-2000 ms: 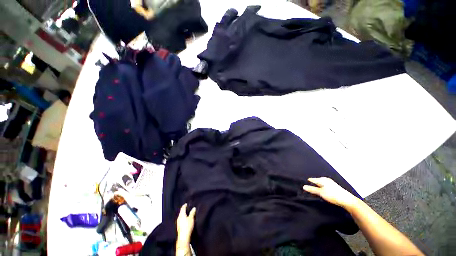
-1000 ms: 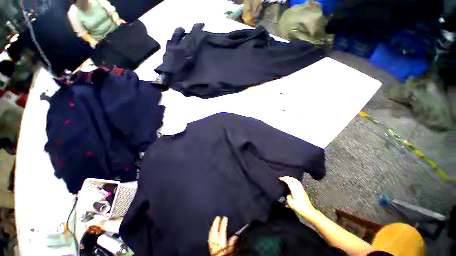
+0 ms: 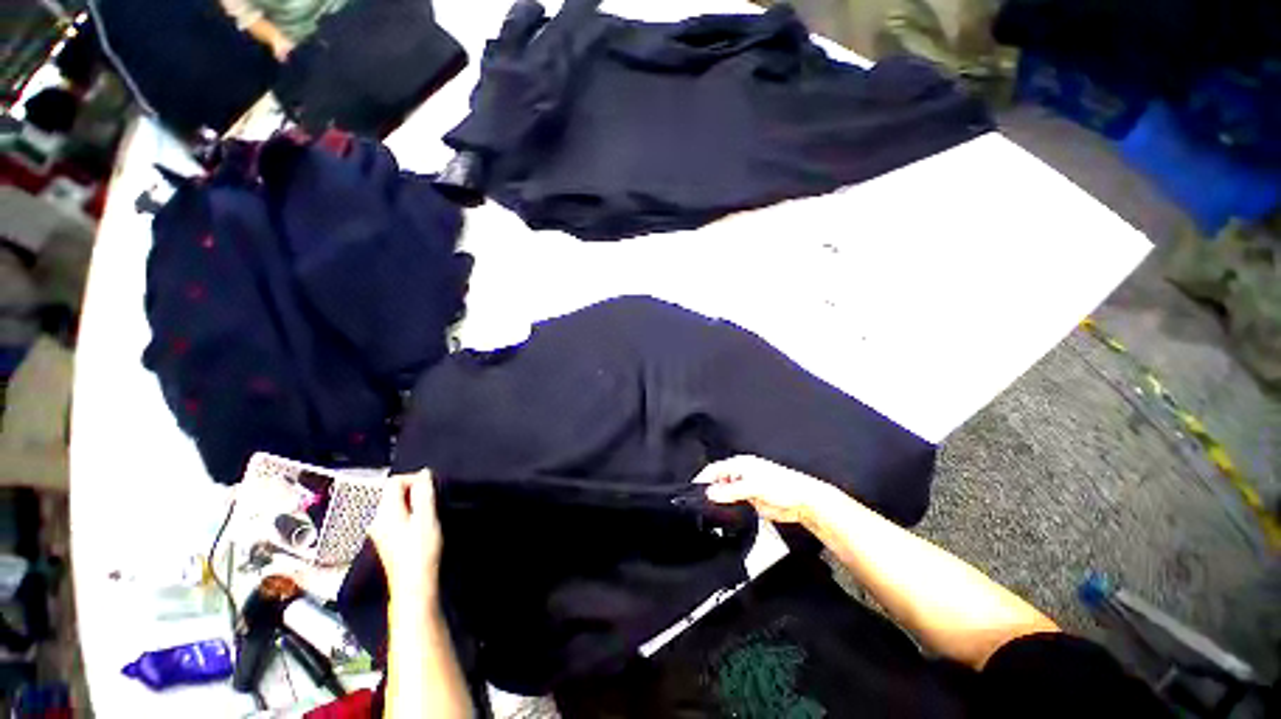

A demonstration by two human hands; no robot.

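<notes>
The dark garment (image 3: 632,379) lies on the white table (image 3: 983,267) directly in front of me. Its near edge is lifted and folded back, and the darker inner side shows below the fold. My left hand (image 3: 408,520) pinches the edge at the left end of the fold. My right hand (image 3: 752,487) pinches the same edge at the right. The edge is stretched roughly straight between the two hands. The fingertips are partly hidden in the dark cloth.
Navy garments with red buttons (image 3: 295,295) lie to the left. A second dark garment (image 3: 745,120) lies flat across the far side. At near left are a white basket (image 3: 351,517), a black and orange tool (image 3: 267,618) and a purple bottle (image 3: 180,664). A person's arm (image 3: 260,25) shows far left.
Both hands have taken hold of the garment's near edge and lifted it, turning the inner side out. My left hand has moved left. The garment now lies back-up, unlike two seconds ago.
</notes>
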